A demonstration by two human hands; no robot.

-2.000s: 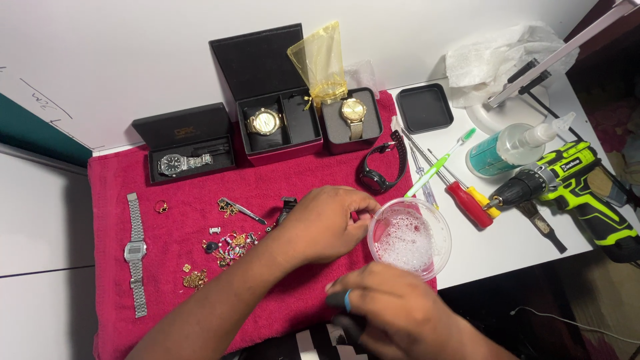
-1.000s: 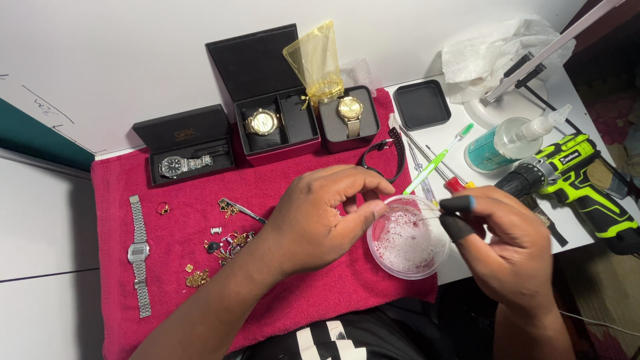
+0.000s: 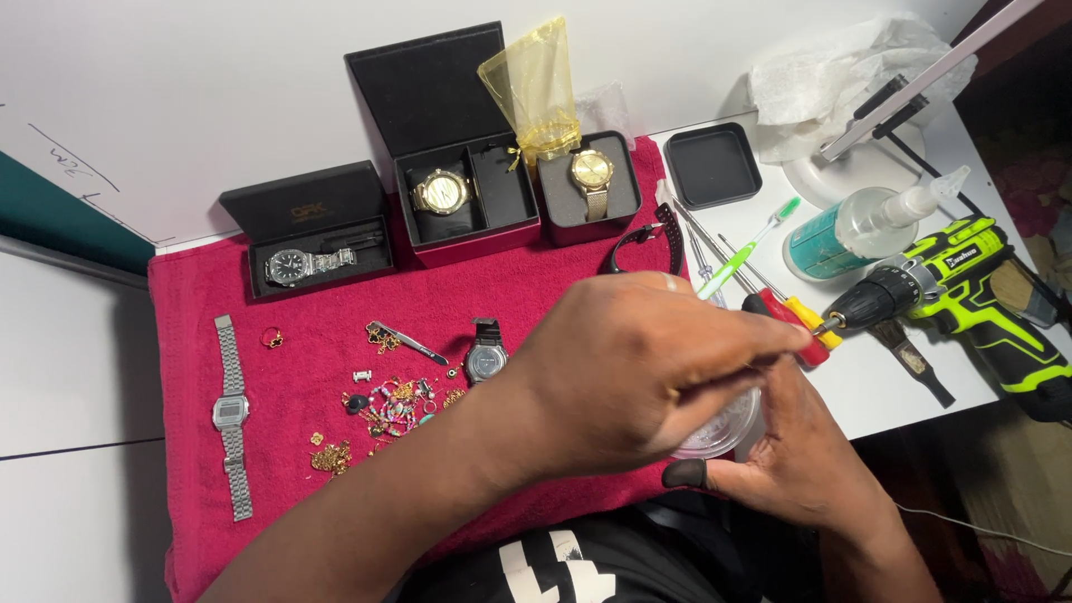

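My left hand point(image 3: 636, 368) reaches across above the clear plastic tub point(image 3: 724, 431), its fingers meeting those of my right hand point(image 3: 779, 452). Whether anything is between the fingertips cannot be told. The right thumb wears a black cover and points left beside the tub's rim. Both hands hide most of the tub, which held foamy liquid in the earlier frames. Just past the left hand lie a black-strapped wristwatch point(image 3: 670, 230) and a green and white toothbrush point(image 3: 749, 255). A dark digital watch point(image 3: 487, 360) and a heap of beaded and gold jewelry point(image 3: 402, 406) lie left of the hands on the red towel point(image 3: 293, 502).
Boxed watches stand at the back: a silver one point(image 3: 289, 266) and two gold ones point(image 3: 444, 193), point(image 3: 592, 172). A steel digital watch point(image 3: 230, 410) lies far left, near tweezers point(image 3: 410, 343). Rightward are screwdrivers point(image 3: 787, 327), a spray bottle point(image 3: 846, 234), a cordless drill point(image 3: 963, 293) and a lamp base point(image 3: 871, 172).
The two hands, apart over the tub a second ago, have come together at the fingers. The left hand has moved right and now covers most of the tub.
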